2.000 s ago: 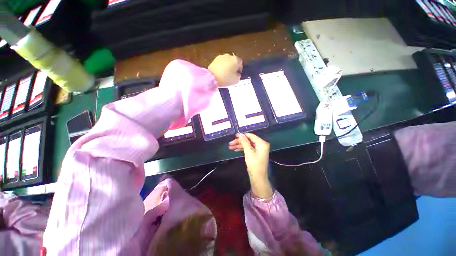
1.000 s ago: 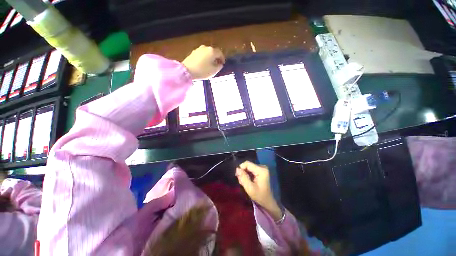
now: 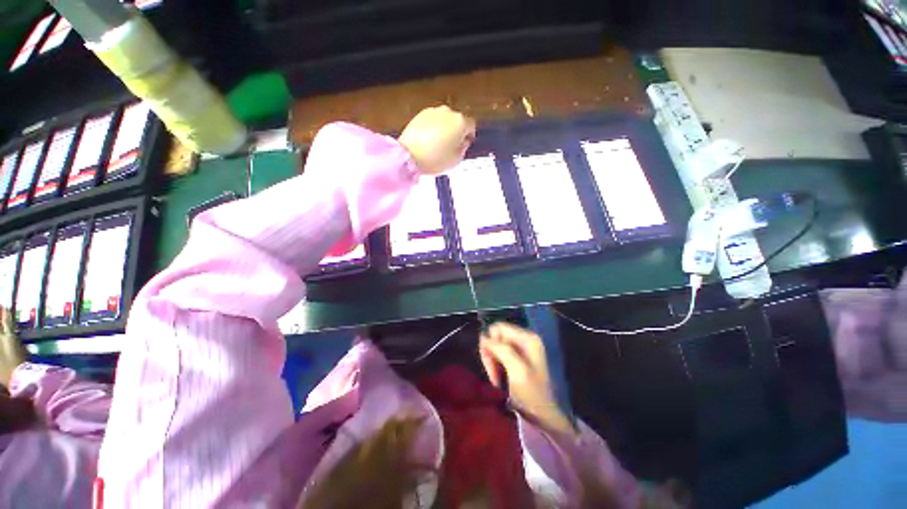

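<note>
Several smartphones with lit white screens lie side by side in a black phone tray (image 3: 585,260) on the green bench. The middle smartphone (image 3: 482,204) has a dark red bar low on its screen, and a thin test cable (image 3: 471,283) runs down from its lower edge. My right hand (image 3: 519,366) is below the bench's front edge, blurred, with fingertips pinched at the cable's lower end. My left hand (image 3: 436,139) is over the top of the phones just left of the middle one, fingers curled; its fingertips are hidden. My left sleeve covers the tray's left part.
A power strip (image 3: 676,119) with a white charger (image 3: 702,244) stands right of the tray. A wooden board (image 3: 557,89) lies behind. A wrapped pole (image 3: 169,87) and stacked phone trays (image 3: 147,224) are at left. A person's hand (image 3: 10,348) shows at the left edge.
My right hand has drawn back from the phones' lower edge to below the bench edge, and the cable now spans the gap. My left hand has shifted left along the tray. The view has shifted.
</note>
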